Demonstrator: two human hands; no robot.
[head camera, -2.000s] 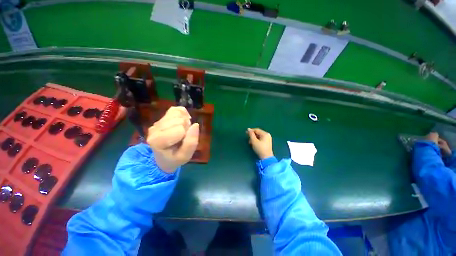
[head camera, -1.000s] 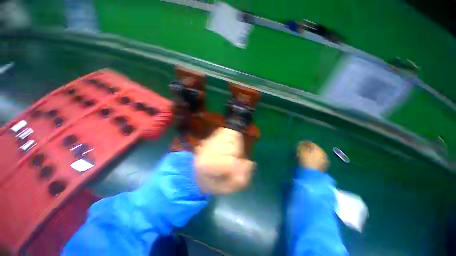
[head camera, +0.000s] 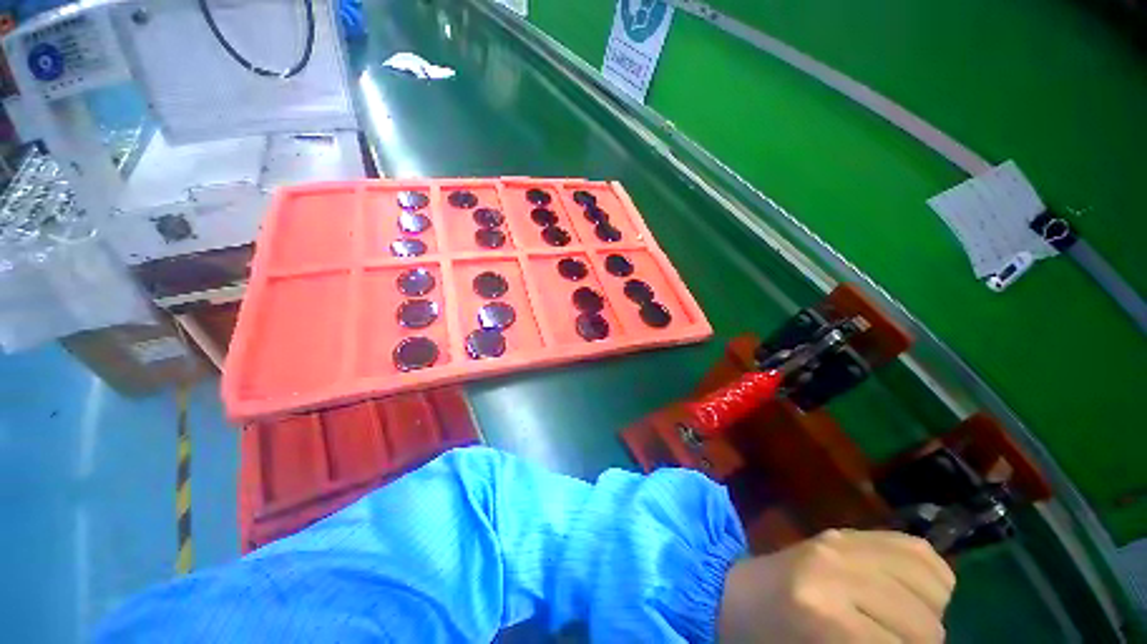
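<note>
My left hand (head camera: 843, 591) is at the lower right, closed at the front of the right toggle clamp (head camera: 962, 503). The clamp's linkage runs into my fist, and its handle is hidden there. The left toggle clamp (head camera: 818, 359) shows its red ribbed handle (head camera: 736, 403) lying over the reddish-brown fixture (head camera: 805, 466). The salmon-red compartment tray (head camera: 302, 333) lies left of the fixture. Glossy black discs (head camera: 416, 354) lie in most pockets; the two leftmost pockets hold none. My right hand is out of the picture.
Another red tray (head camera: 340, 459) sits lower, below the tray in use. White equipment (head camera: 239, 76) and a cardboard box (head camera: 151, 359) stand at the left by the blue floor. A white scrap (head camera: 418, 66) lies farther along the bench. The green panel (head camera: 805, 138) borders the bench.
The view has swung left, bringing the whole tray and white equipment into view. The fixture now appears at the lower right. My right hand has left the picture; my left hand remains by the right clamp.
</note>
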